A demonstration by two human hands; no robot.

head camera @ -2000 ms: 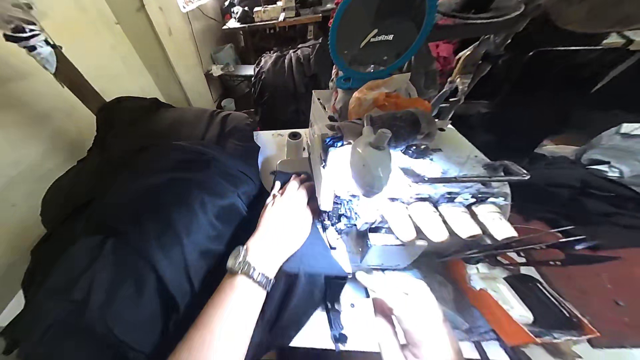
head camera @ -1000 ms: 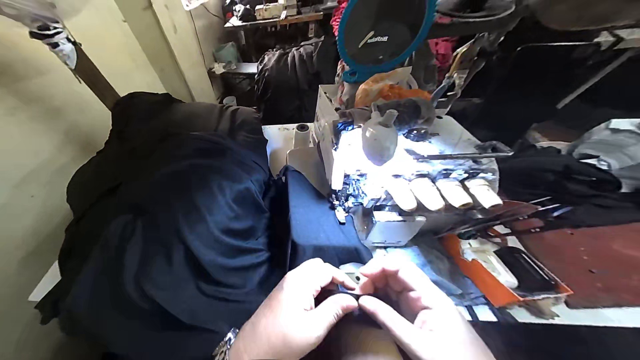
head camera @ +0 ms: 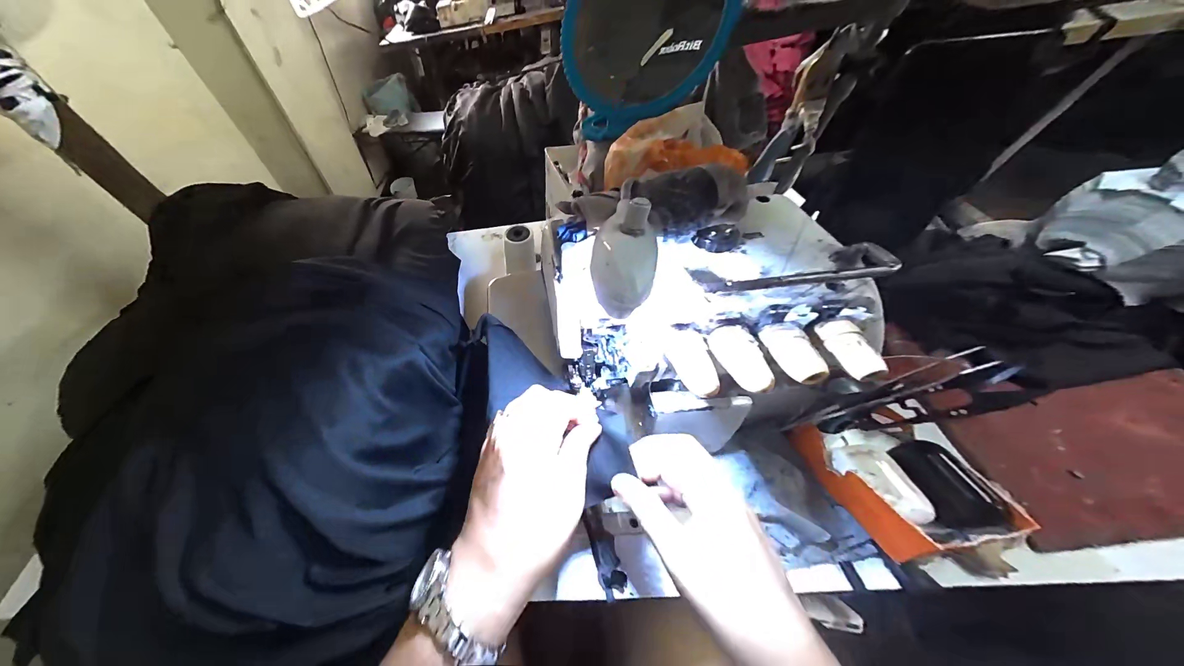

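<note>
An overlock sewing machine (head camera: 768,240) stands ahead, its needle area lit by a bright lamp. Dark blue fabric (head camera: 518,361) lies on its bed and runs under both hands. My left hand (head camera: 536,462), with a metal watch at the wrist, presses on this fabric just in front of the presser foot, fingers bent. To its right, my right hand (head camera: 680,499) has its thumb and fingers together at the fabric's right edge; glare hides whether cloth is pinched between them. A large pile of dark blue cloth (head camera: 333,416) rises left of the machine.
Several white tension knobs (head camera: 735,359) line the machine's front. An orange box (head camera: 842,490) with small items lies right of it, beside scissors or tweezers (head camera: 925,379) and a reddish-brown surface (head camera: 1082,453). Black cloth (head camera: 1017,314) lies farther right. A blue-rimmed round object (head camera: 599,118) stands behind.
Both hands have moved from the near edge, where they were together a second ago, up toward the needle area. They are now apart, the left on the fabric by the presser foot.
</note>
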